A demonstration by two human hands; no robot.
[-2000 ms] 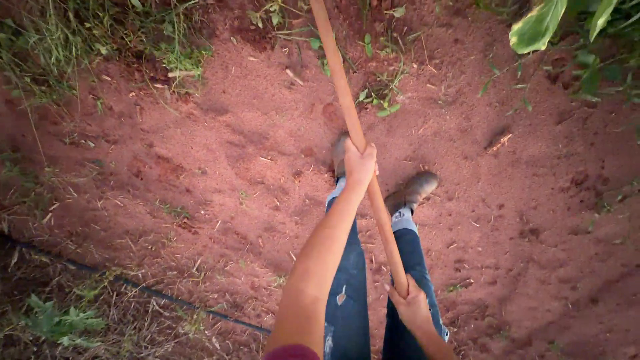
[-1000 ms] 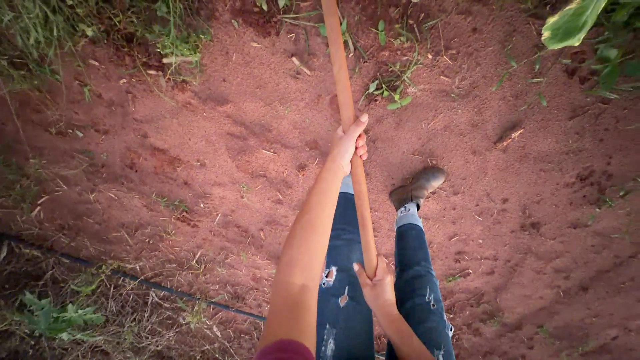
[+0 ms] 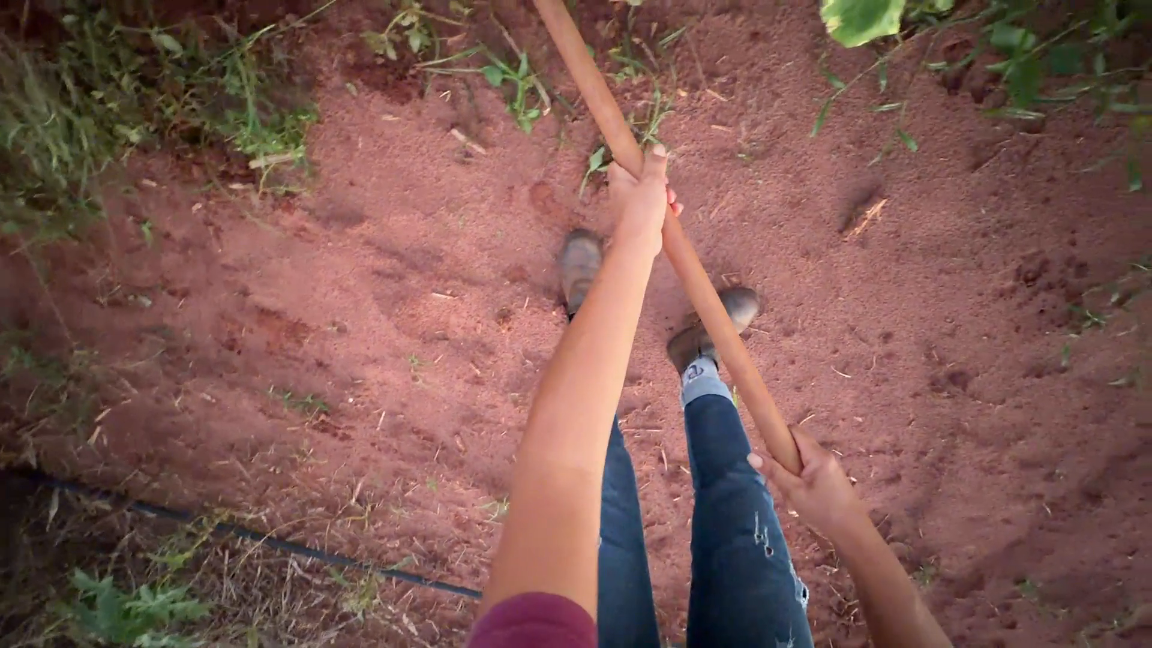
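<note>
A long wooden handle (image 3: 711, 310) slants from the top edge down to the right, over my legs and boots; its far end lies beyond the view. My left hand (image 3: 641, 200) grips it in the upper middle, just beyond my boots. Lower down at the right, my right hand (image 3: 814, 481) is closed around its near end, beside my right knee. Whatever tool head the handle may carry is out of sight.
Reddish bare soil (image 3: 405, 288) with bits of straw surrounds my boots (image 3: 580, 265). A black hose or pipe (image 3: 261, 540) crosses the lower left near dry grass. Weeds (image 3: 261, 117) grow at the upper left, and leafy plants (image 3: 1021, 63) at the upper right.
Since a second ago the near end of the handle and my right hand have swung to the right, away from my legs. Both boots show now; a second ago only one did.
</note>
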